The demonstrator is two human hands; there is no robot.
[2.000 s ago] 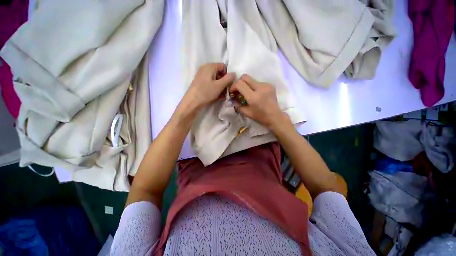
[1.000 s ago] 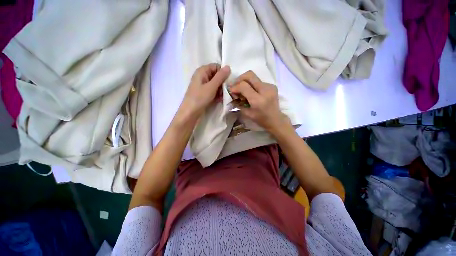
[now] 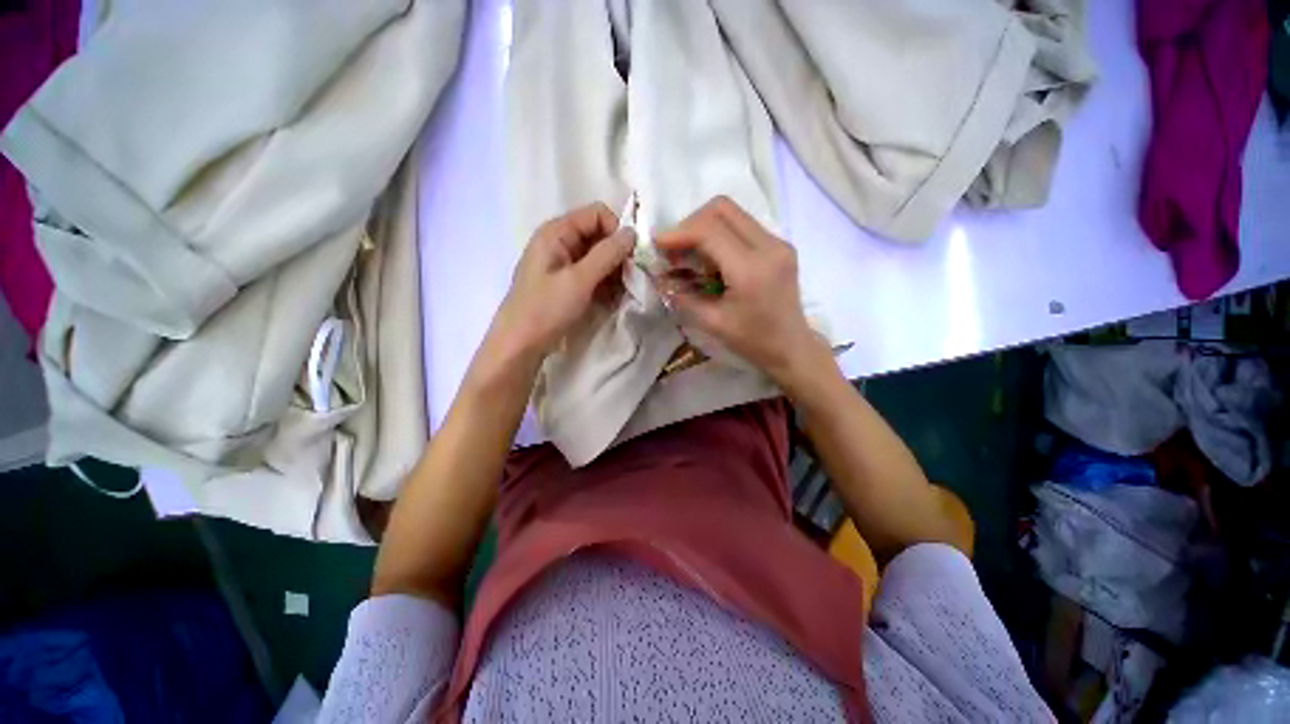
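Cream trousers [image 3: 601, 403] lie lengthwise in front of me, with the waistband at the table's near edge against the apron. My left hand [image 3: 569, 277] pinches a raised fold of the cloth near the fly. My right hand [image 3: 739, 283] is just to the right, fingers curled around snips [image 3: 693, 283], which show only as a small dark and green bit between the fingers. The fingertips of both hands nearly meet at the fold. A small gold-brown glint shows on the cloth below my right hand.
A large heap of cream garments [image 3: 241, 184] covers the white table's left side. More cream cloth [image 3: 884, 99] lies at the right, with a magenta garment [image 3: 1203, 156] beyond it. Bagged cloth [image 3: 1118, 545] is stacked below right, and a blue bundle [image 3: 128, 651] lies below left.
Both hands have stayed near the fly. My left hand has shifted slightly down and left, and a small raised cloth edge now shows above the fingertips.
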